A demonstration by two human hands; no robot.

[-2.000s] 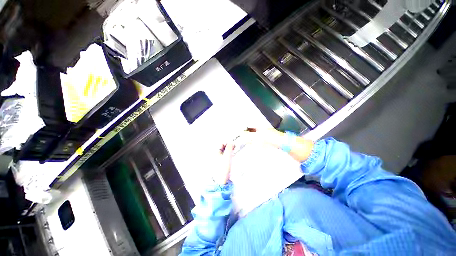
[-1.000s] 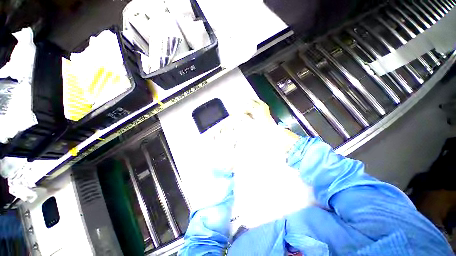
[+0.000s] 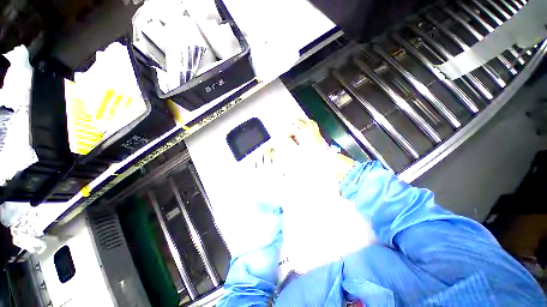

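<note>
A large flat white unit lies across the roller conveyor in front of me, with a black rounded display panel near its far end. My left hand is low over the unit, just below the panel, washed out by glare. My right hand is at the unit's right edge, beside the panel, fingers bent. A light blue band shows at my right wrist. Glare hides the palms and much of the unit, so I cannot tell whether either hand holds something.
Black bins with white papers and a bin with yellow-striped labels stand on the shelf at the upper left. Another white unit lies at the lower left. Metal rollers run to the upper right, with a pale strip across them.
Both hands have moved up the unit toward the display panel and are farther apart than two seconds ago. The view has shifted slightly.
</note>
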